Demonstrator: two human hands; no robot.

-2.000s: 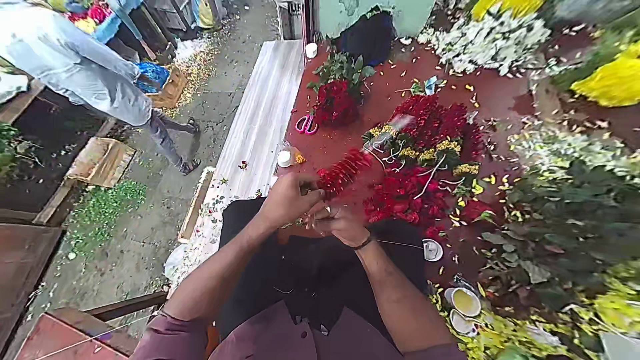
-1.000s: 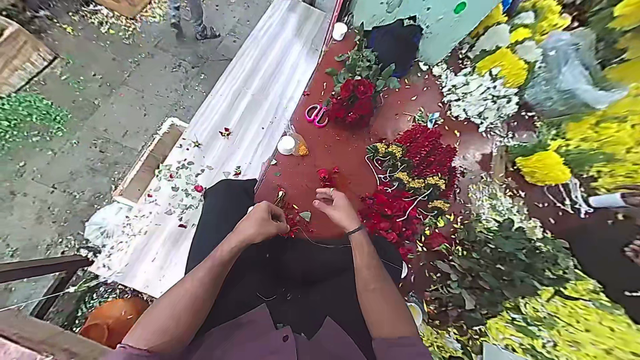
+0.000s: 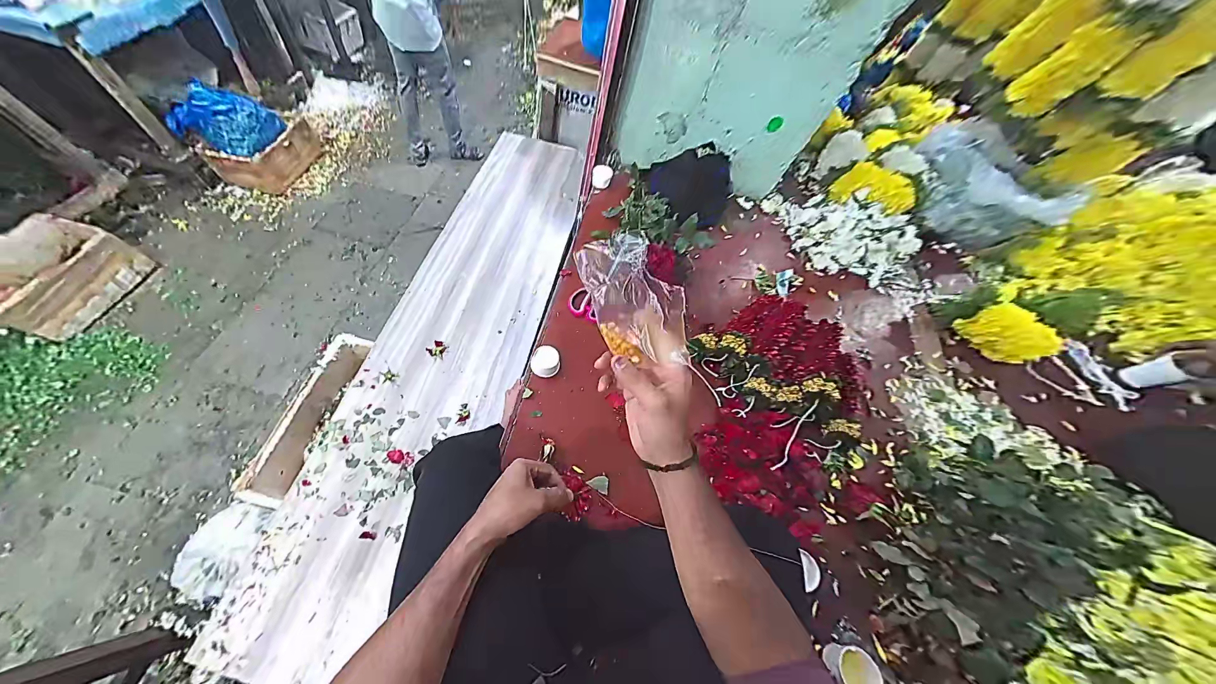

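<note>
My right hand (image 3: 651, 394) grips a clear plastic bag (image 3: 641, 299) with small orange-yellow pieces at its bottom, raised over the red table (image 3: 603, 432). Low over the table's near left edge, my left hand (image 3: 522, 494) has its fingers pinched beside a small cluster of red petals (image 3: 578, 492); a thread runs from there toward my lap. Whether the fingers hold the thread is unclear. Red flower garlands (image 3: 798, 347) with yellow flower bands and white strings lie right of my right hand. Pink-handled scissors (image 3: 580, 304) lie partly behind the bag, near red roses (image 3: 662, 262).
A white spool (image 3: 545, 361) stands at the table's left edge, beside a pale plank (image 3: 475, 275) strewn with leaves. White flowers (image 3: 845, 237), yellow flowers (image 3: 1007, 332) and a leafy heap (image 3: 997, 513) lie right. A person (image 3: 418, 66) stands beyond; another person's hand (image 3: 1195, 364) shows far right.
My right hand has moved forward and now holds up the plastic bag, which lay by the white spool. My left hand stays low near the petals. The view has shifted.
</note>
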